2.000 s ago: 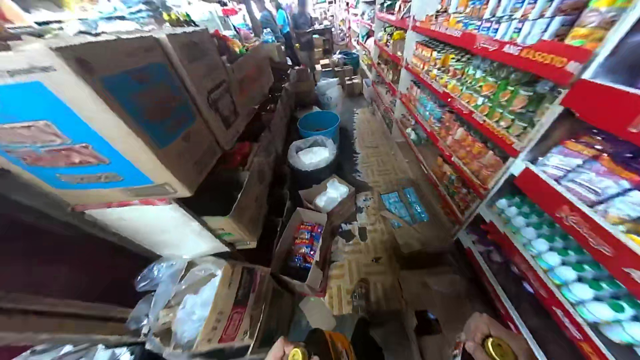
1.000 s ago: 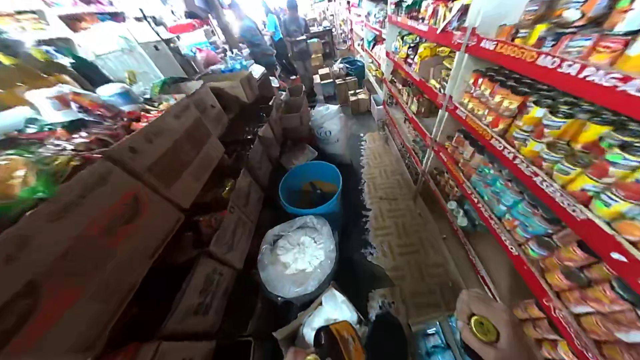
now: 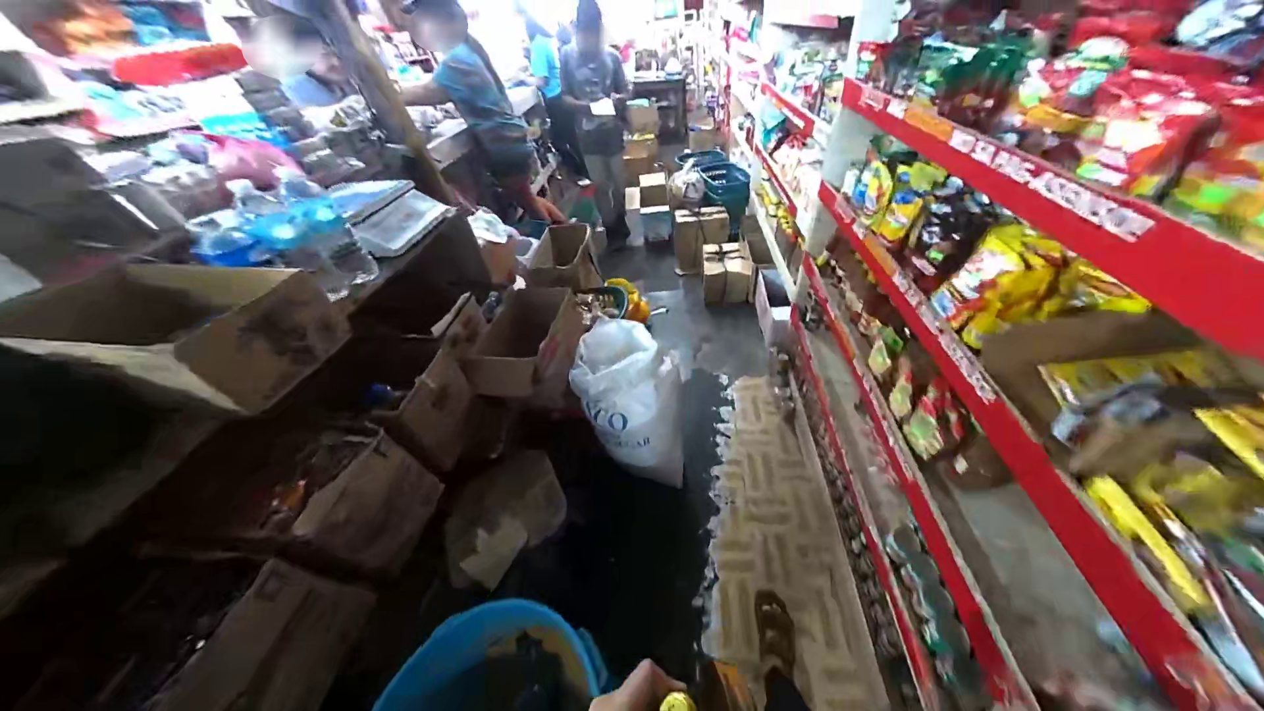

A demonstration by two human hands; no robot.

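Observation:
At the bottom edge, my left hand (image 3: 637,688) is closed around a bottle with a yellow cap (image 3: 677,702). Right beside it is part of a dark bottle with an orange label (image 3: 726,686); what supports it is cut off by the frame. My right hand is out of view. A blue plastic tub (image 3: 444,657) with dark contents stands just left of my left hand. My sandalled foot (image 3: 775,627) is on the patterned floor covering (image 3: 765,494).
Red-edged shelves (image 3: 987,395) of packaged goods line the right. Open cardboard boxes (image 3: 385,504) line the left. A white woven sack (image 3: 632,405) stands mid-aisle. Farther on are tied cartons (image 3: 726,275), blue-green baskets (image 3: 726,188) and several people (image 3: 595,99).
I have moved forward along the aisle; the white sack and blue tub are nearer. My right hand, seen earlier with a capped item, has left the view.

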